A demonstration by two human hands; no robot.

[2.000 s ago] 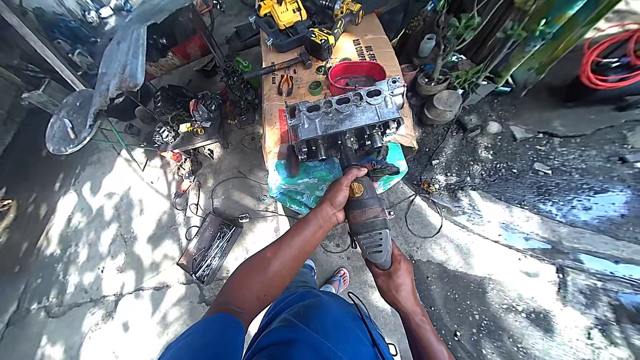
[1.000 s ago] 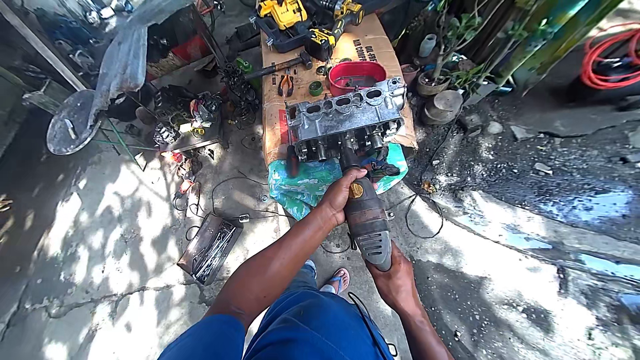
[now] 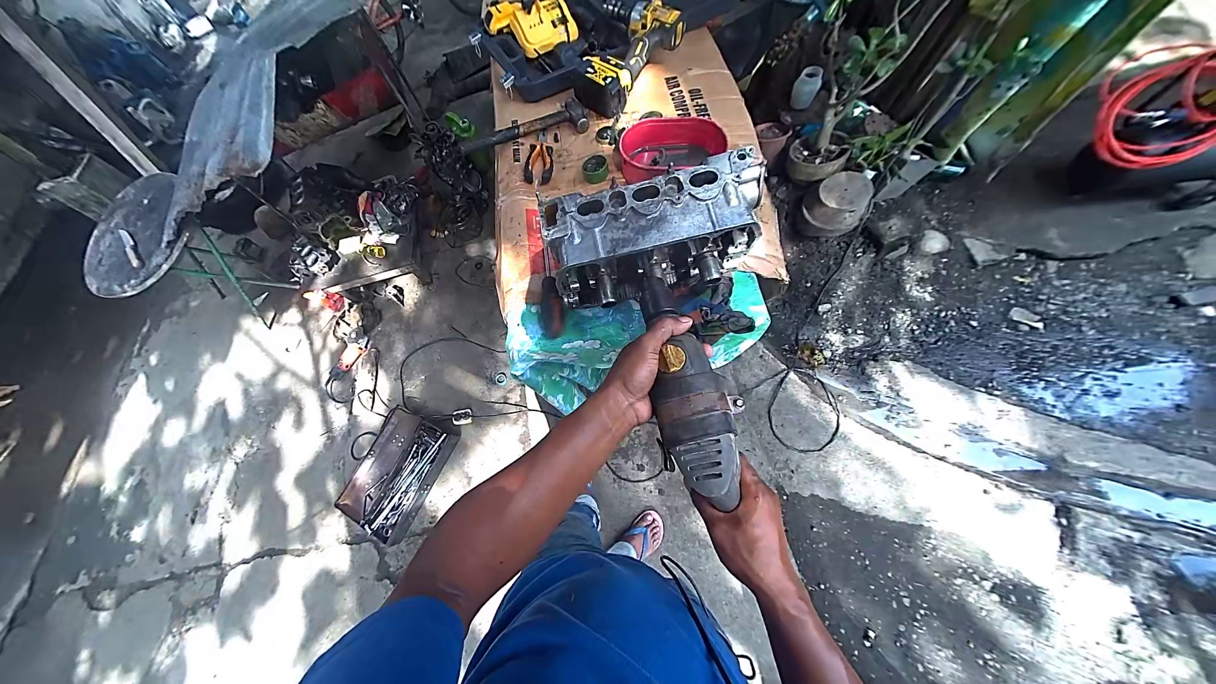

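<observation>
Both hands hold a corded power tool, seemingly a rotary hammer or drill [image 3: 698, 413]. My left hand [image 3: 646, 370] is wrapped around its front part, just behind the dark chuck. At the rear, my right hand [image 3: 746, 522] grips the handle end, partly hidden by the vented grey housing. The tool's front end reaches the near side of a metal engine cylinder head [image 3: 655, 223], which rests on a cardboard-covered surface; the exact contact point is hidden. Behind the cylinder head is a red plastic basin [image 3: 670, 147]. A screwdriver [image 3: 551, 304] lies at its left end.
On the cardboard [image 3: 518, 228] are pliers [image 3: 539, 161], a hammer [image 3: 532, 128] and yellow cordless power tools [image 3: 627, 57]. A metal box of wrenches [image 3: 394, 475] sits on the concrete at left. A black cable [image 3: 807, 446] loops over the ground. Potted plants [image 3: 817, 161] stand at right.
</observation>
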